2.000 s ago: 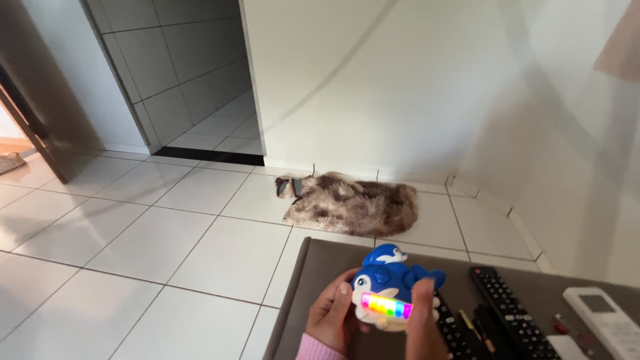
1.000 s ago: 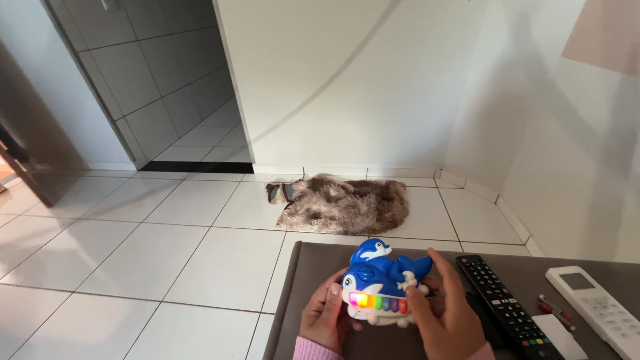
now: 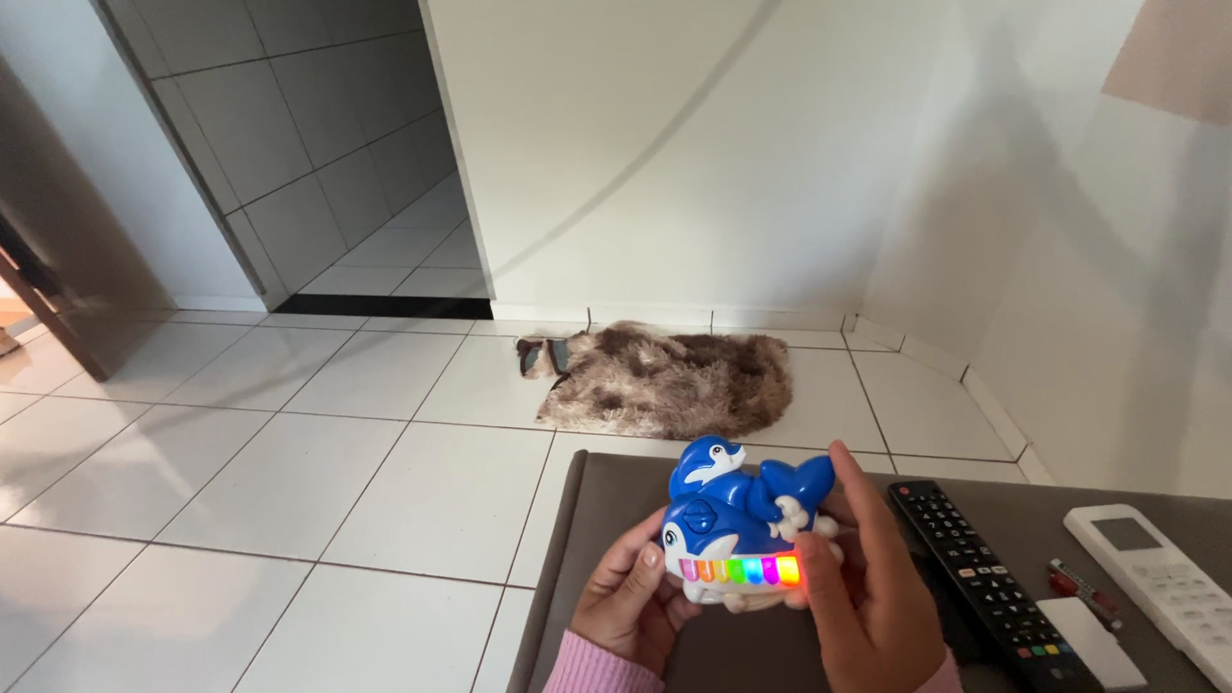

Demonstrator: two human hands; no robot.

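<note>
A blue and white plastic dolphin toy keyboard (image 3: 736,525), with a smaller dolphin on its back, is held between my two hands above a dark padded surface. My left hand (image 3: 630,592) grips its head end, the thumb near the row of coloured keys. On the tail side, my right hand (image 3: 871,587) holds the toy with the index finger raised beside the tail fin. My right thumb rests at the right end of the keys, where an orange-red light glows.
A black remote control (image 3: 991,587), a white remote control (image 3: 1160,577), a small white block (image 3: 1092,643) and thin red-marked items (image 3: 1083,589) lie to the right on the padded surface (image 3: 602,500). Beyond it, a shaggy brown rug (image 3: 674,380) lies bunched on white floor tiles near the wall.
The toy's lit keys have changed in brightness and colour. Both hands stay on the toy, and my right thumb has moved to the right end of the keys since one second ago.
</note>
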